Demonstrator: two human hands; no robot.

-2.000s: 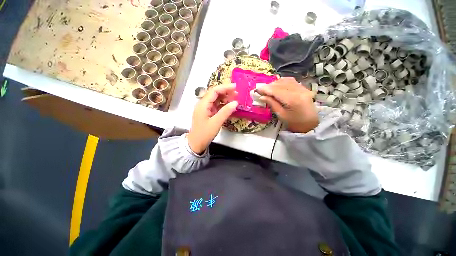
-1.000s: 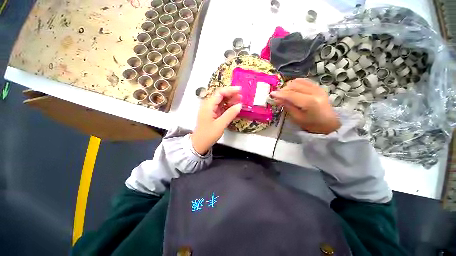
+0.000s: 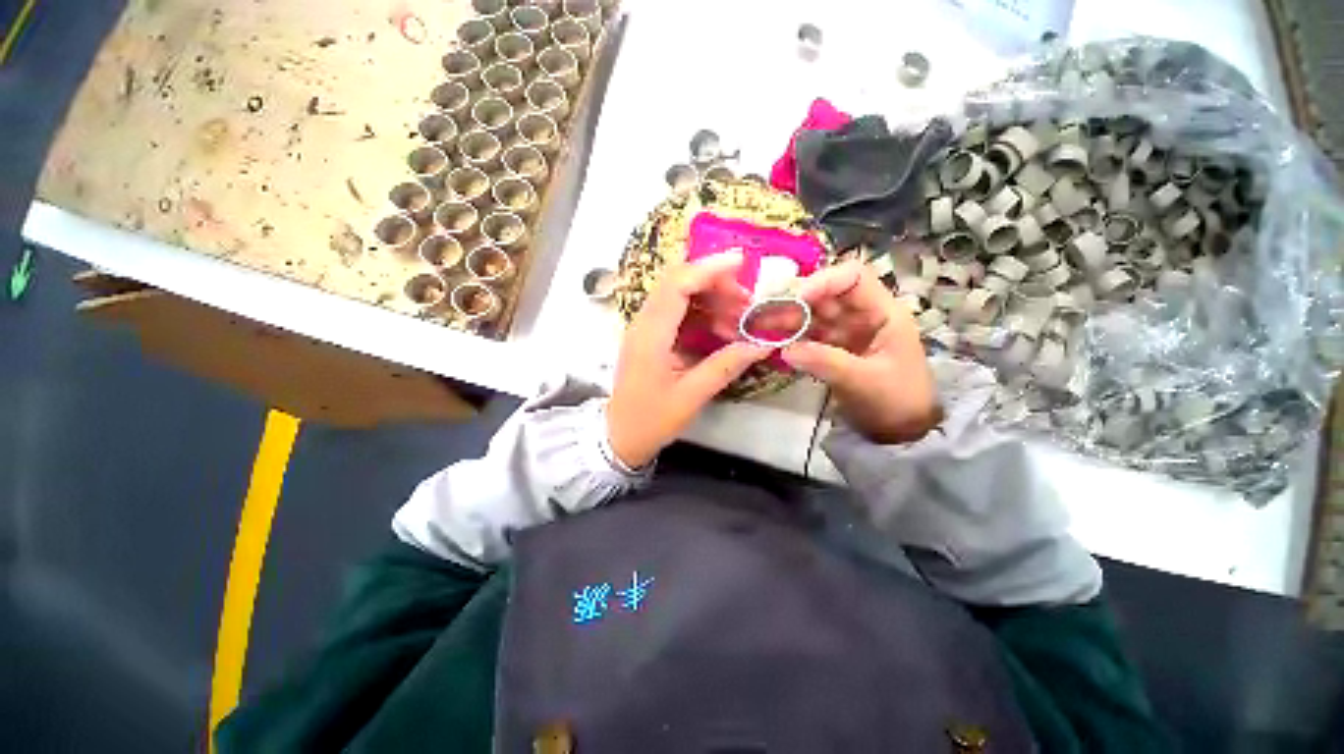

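Note:
A ring (image 3: 775,321) with a thin pale rim is held between both hands over the pink block, its open end facing up toward me. My left hand (image 3: 681,358) grips its left side with thumb and fingers. My right hand (image 3: 865,351) grips its right side. The pink block (image 3: 737,236) lies on the mottled yellow-black round base (image 3: 644,251), partly hidden by my hands. A white pad (image 3: 775,274) shows on the block just behind the ring.
A stained tan board (image 3: 251,133) at the left bears rows of standing rings. Many loose rings (image 3: 1017,221) lie in a clear plastic bag (image 3: 1179,332) at the right. A dark grey and pink glove (image 3: 870,165) lies behind the block. A few rings stand near it.
A ring now shows upright between both hands. My right hand has moved left to meet my left hand, which has moved right. The white pad is now partly covered.

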